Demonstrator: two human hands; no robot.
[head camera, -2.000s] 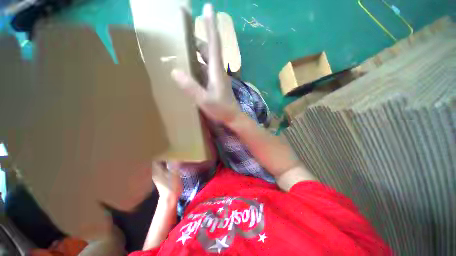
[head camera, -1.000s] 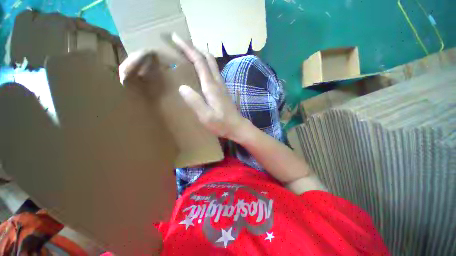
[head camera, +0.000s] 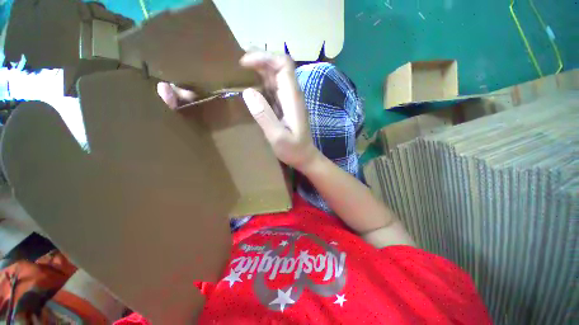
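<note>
A brown cardboard box blank (head camera: pixel 139 171), partly folded, stands on my lap. Its large lid panel with rounded ends faces me at the left, and a creased side wall (head camera: pixel 244 159) runs beside it. A side flap (head camera: pixel 190 44) is bent over at the far end. My right hand (head camera: pixel 282 108) holds this flap's right edge, fingers behind it and thumb near the fold. My left hand (head camera: pixel 174 95) shows only as fingertips at the fold by the flap's lower edge; the rest is hidden behind the lid panel.
A stack of blanks (head camera: pixel 495 190) fills the right side. A small open box (head camera: pixel 432 82) sits beyond it. A loose blank (head camera: pixel 286 25) lies on the green floor past my knee. Folded boxes (head camera: pixel 51 38) are at upper left. A person in orange (head camera: pixel 38 285) is at lower left.
The far flap has bent over towards me. My right hand has closed onto its edge from an open pose. My left hand has moved down behind the fold and is more hidden.
</note>
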